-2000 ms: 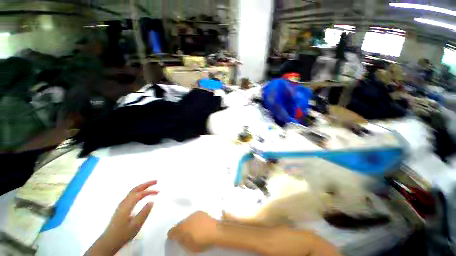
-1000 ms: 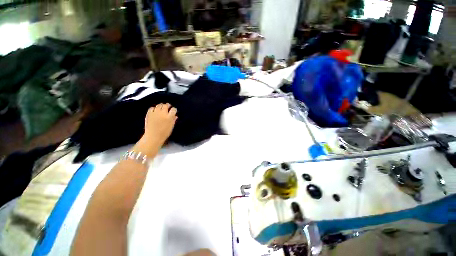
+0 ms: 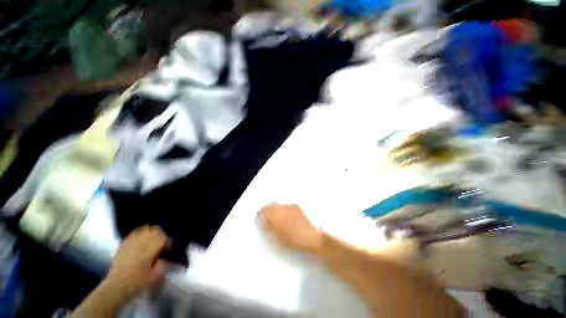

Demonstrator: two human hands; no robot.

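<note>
The picture is blurred. A black fabric panel [image 3: 217, 168] lies from the back of the table down towards me, with white cloth with black marks [image 3: 186, 112] bunched on its left. My left hand [image 3: 139, 254] is at the near left end of the black panel, fingers curled on its edge. My right hand [image 3: 288, 227] is over the white table, right of the panel, fingers curled; blur hides whether it holds anything. The sewing machine [image 3: 484, 248], white with a blue band, is right of my right hand; its needle area cannot be made out.
A blue bundle with red parts [image 3: 478, 68] is at the back right. A yellowish part [image 3: 425, 149] shows on top of the machine. Pale cloth or board [image 3: 68, 186] is at the left edge, with dark heaps behind.
The black panel is now stretched nearer to me, and the white cloth beside it shows more. My left hand has come back from the pile to its near edge. My right hand has come into fuller view.
</note>
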